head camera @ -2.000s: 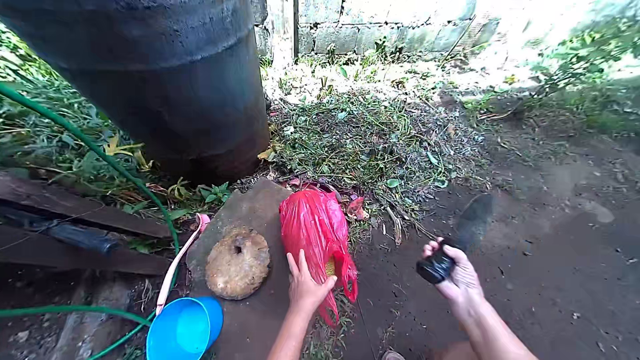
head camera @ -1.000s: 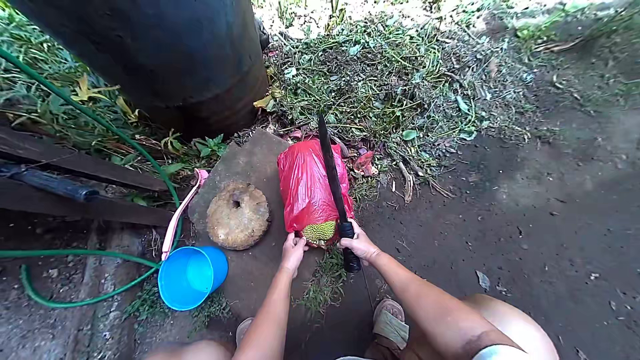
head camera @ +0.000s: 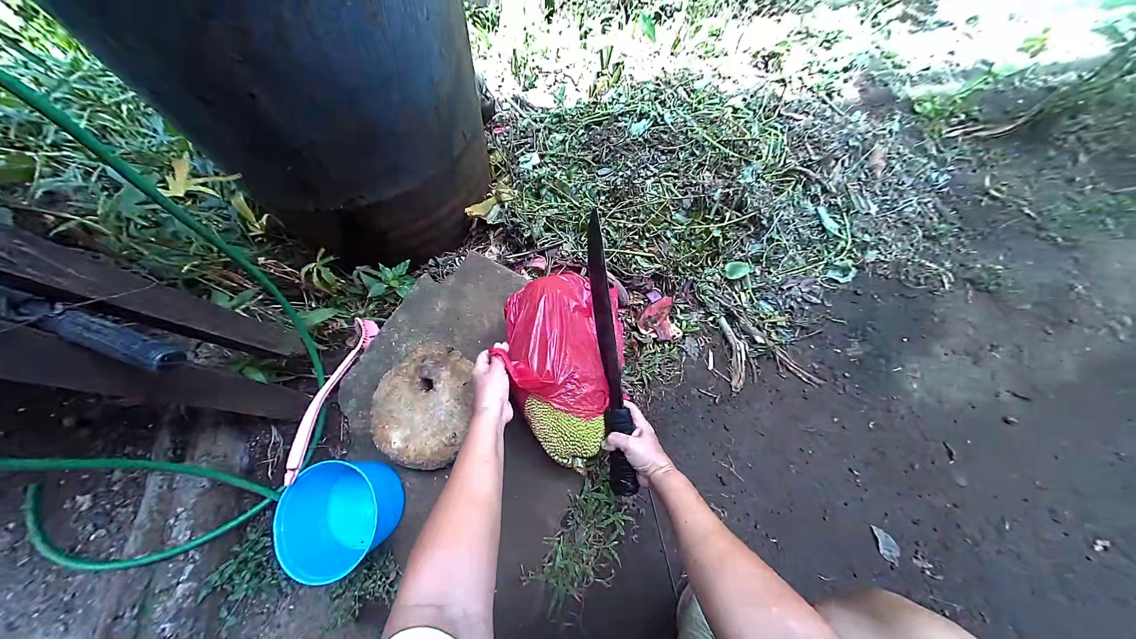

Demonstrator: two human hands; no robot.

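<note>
A jackfruit (head camera: 566,433) with bumpy yellow-green skin lies on a stone slab, its near end bare and the rest covered by a red plastic bag (head camera: 555,342). My left hand (head camera: 492,386) pinches the left edge of the bag. In my right hand (head camera: 641,445) is the black handle of a machete (head camera: 603,311), its dark blade pointing away from me along the bag's right side. The fingers of the right hand are also close to the bag's right edge; whether they grip the plastic too, I cannot tell.
A round stone (head camera: 424,408) with a hole lies left of the bag. Nearer me stand a blue plastic pail (head camera: 339,522) and a pink strap-like handle (head camera: 330,399). A green hose (head camera: 204,232) curves at left. Behind are a large dark drum (head camera: 355,115) and cut weeds (head camera: 710,177).
The machete has swung from the right side to beside the bag. Both hands have moved to the bag's edges, and the bag has been drawn back, baring more of the jackfruit's near end.
</note>
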